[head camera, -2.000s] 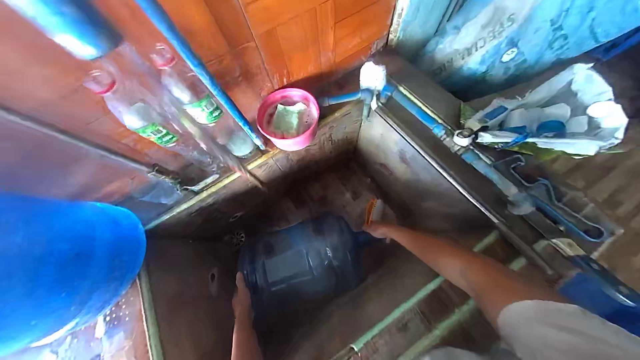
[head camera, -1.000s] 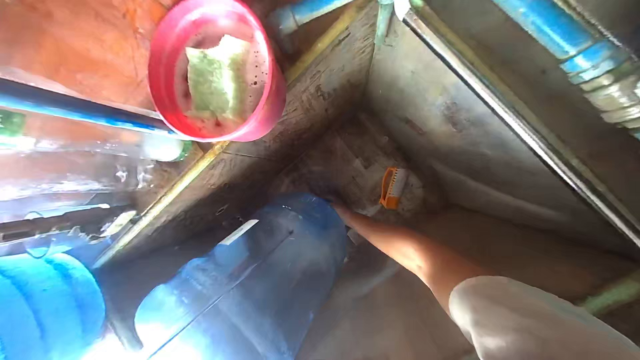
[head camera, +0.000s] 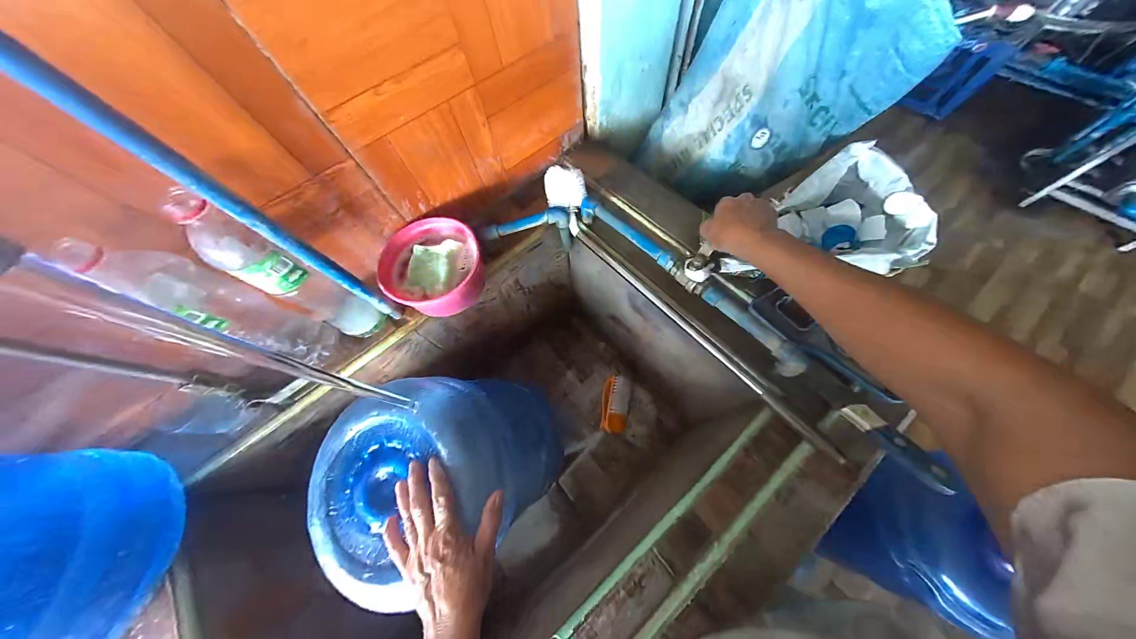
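A large blue plastic water jug (head camera: 497, 426) stands tilted in the tiled basin with its round base facing up. My left hand (head camera: 444, 550) lies on the rim of that base, fingers spread. My right hand (head camera: 741, 226) is at the valve on the blue pipe (head camera: 630, 235) along the basin's far right edge, its fingers curled; whether it grips the handle is hidden. An orange-handled scrub brush (head camera: 614, 404) lies on the basin floor. On the ledge stands a pink tub (head camera: 432, 302) with a green-and-white sponge (head camera: 433, 266) in it.
Clear plastic bottles (head camera: 266, 266) lie beyond the left ledge, behind a blue rod. Another blue jug (head camera: 80, 541) is at lower left, one more (head camera: 923, 550) at lower right. A white bag of caps (head camera: 896, 209) and a knife (head camera: 905, 453) lie to the right.
The jug has gone from lying on its side to base up. My right hand has left the jug and moved to the pipe. My left hand now rests on the base.
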